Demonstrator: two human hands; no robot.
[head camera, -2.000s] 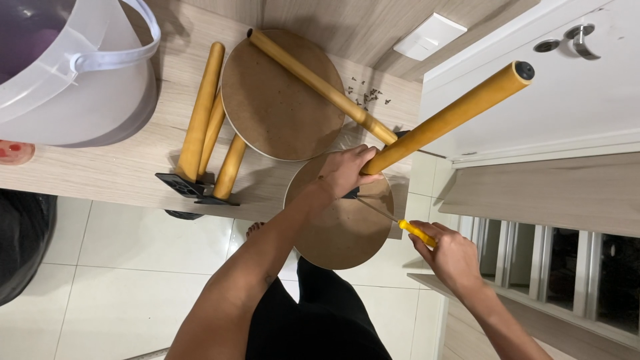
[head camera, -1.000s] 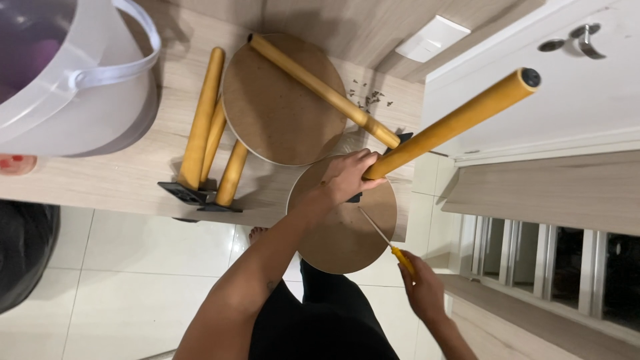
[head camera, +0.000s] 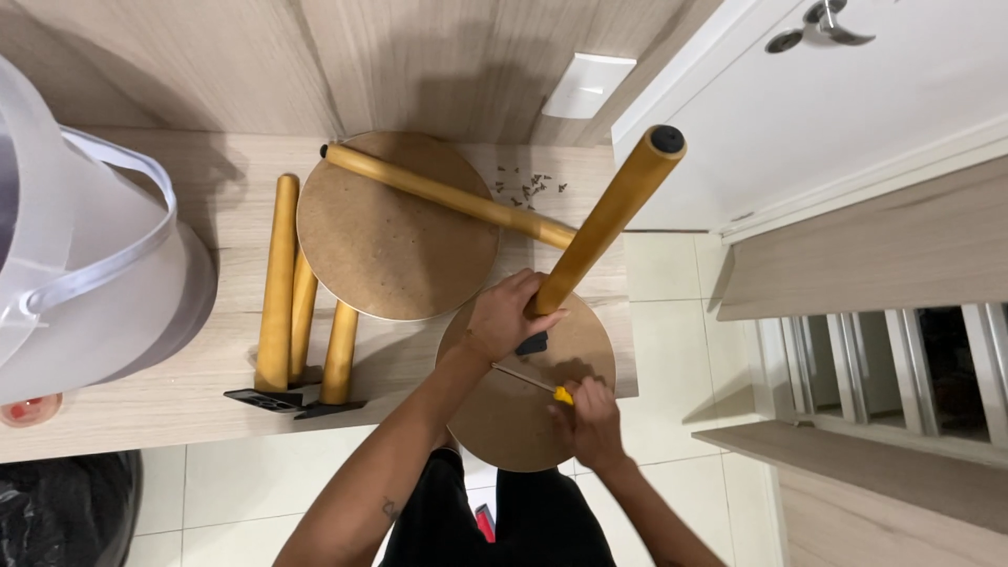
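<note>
My left hand (head camera: 508, 315) grips the base of a round wooden leg (head camera: 610, 220) with a black end cap; the leg stands tilted on a round brown board (head camera: 512, 425). Part of a black bracket (head camera: 533, 343) shows under that hand. In my right hand (head camera: 594, 421) is a screwdriver (head camera: 562, 394) with a yellow handle, its shaft lying low over the board and its tip near my left wrist. A larger round board (head camera: 394, 236) lies behind, with another wooden leg (head camera: 449, 198) across it. Several small screws (head camera: 531, 187) are scattered to its right.
More wooden legs (head camera: 277, 283) with black mounting plates (head camera: 264, 400) rest left of the larger board. A big translucent bucket (head camera: 102, 291) stands at the left on the wood-grain bench (head camera: 189, 417). A white door (head camera: 827, 118) and a slatted unit (head camera: 890, 370) are on the right. A black bag (head camera: 67, 508) lies lower left.
My right hand has moved in over the smaller board, and the screwdriver's tip now points toward my left wrist. My left hand keeps its hold on the leg. The view has shifted.
</note>
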